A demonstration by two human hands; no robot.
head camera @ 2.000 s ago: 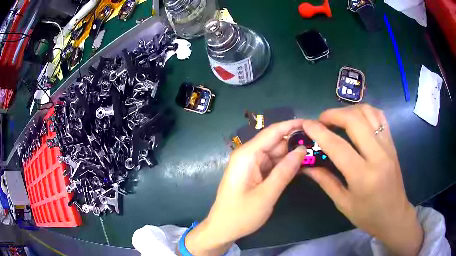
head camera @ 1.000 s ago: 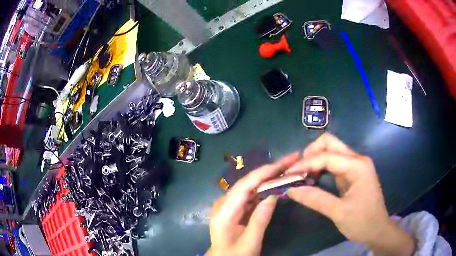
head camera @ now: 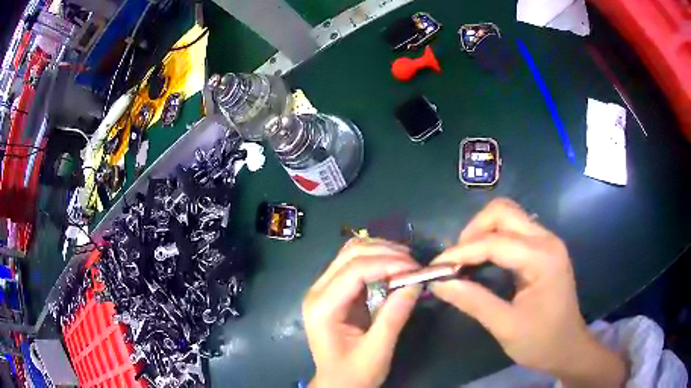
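Note:
A smartwatch is held edge-on between both hands, low in the middle of the view, its metal side rim facing me. My left hand grips its left end with thumb and fingers. A small greyish piece shows by the left fingers; I cannot tell what it is. My right hand grips the right end. A bit of magenta light shows under the watch; its screen face is hidden. Open watch cases lie beyond and to the left. A closed black-faced watch lies further back.
Two clear bottles stand left of centre. A heap of black and silver clips and a red tray are at left. A red knobbed piece, blue stick and white paper lie behind. Two open watches lie at the back.
The watch, earlier lit face-up, has been tipped edge-on. The hands moved down in view as the camera view shifted. Since one second ago, the left fingers curled and the greyish piece came into view.

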